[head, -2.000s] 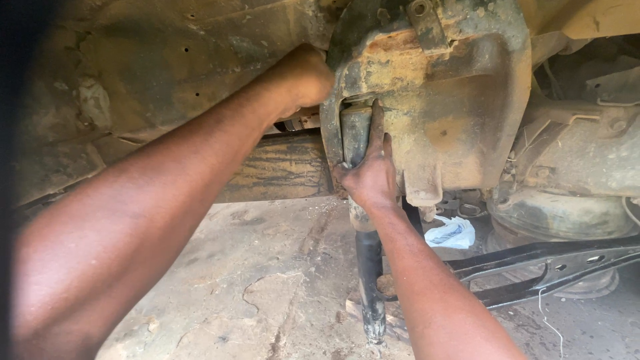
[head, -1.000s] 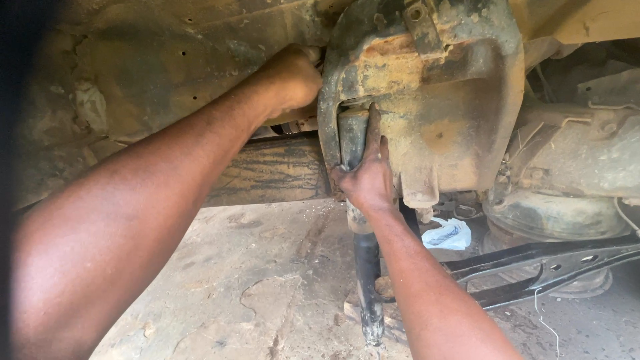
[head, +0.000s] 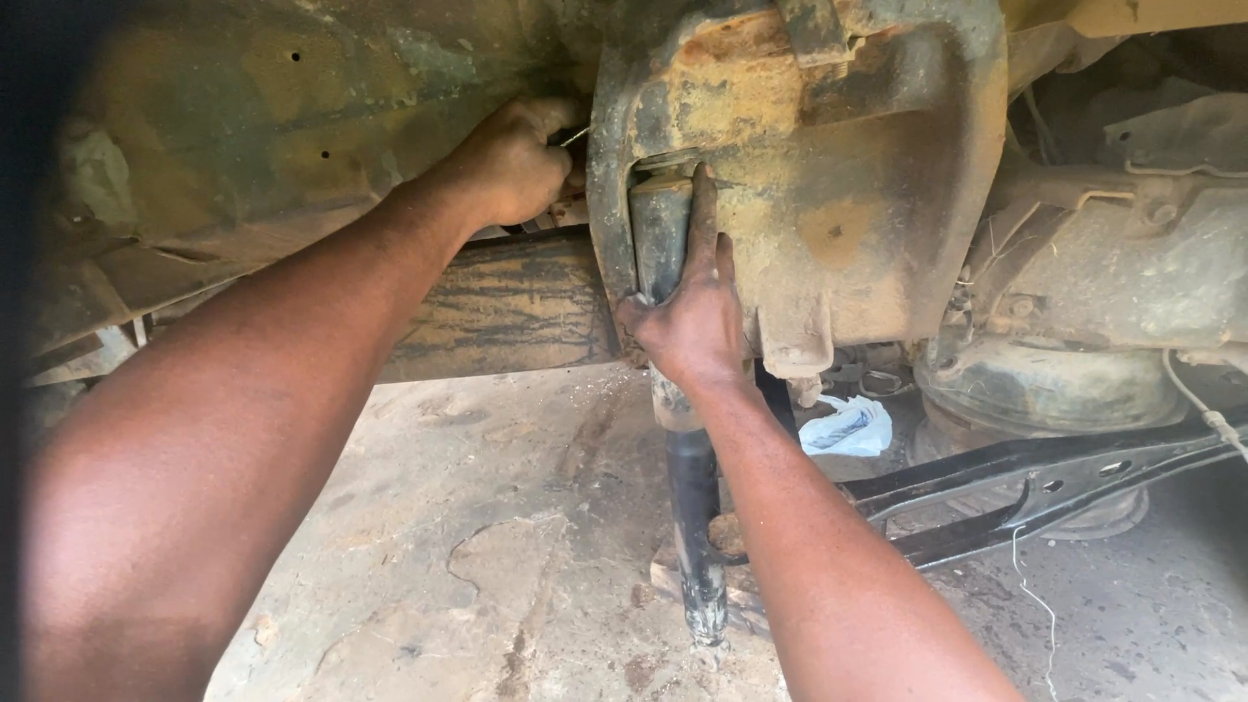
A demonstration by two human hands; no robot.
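A black tubular shock absorber point(head: 694, 497) hangs down through the rusty, yellowish metal bracket point(head: 868, 195) of a vehicle's underside. Around its upper part my right hand point(head: 694, 327) is wrapped, thumb on the left side and index finger stretched up along the tube to the slot in the bracket. My left hand point(head: 522, 161) is up at the left edge of the bracket, fingers curled, with a thin light-coloured end of something at its fingertips. What those fingers grip behind the bracket is hidden.
A black control arm point(head: 1014, 478) runs to the right from behind my right forearm. A crumpled light plastic bag point(head: 846, 427) lies on the concrete floor point(head: 419, 546). A wheel rim point(head: 1053, 390) stands under the axle housing at right. A horizontal frame rail point(head: 507, 312) crosses at left. A thin wire hangs at lower right.
My left hand has turned somewhat at the bracket's left edge, and a thin light-coloured end now shows at its fingers. My right hand keeps its hold on the shock absorber.
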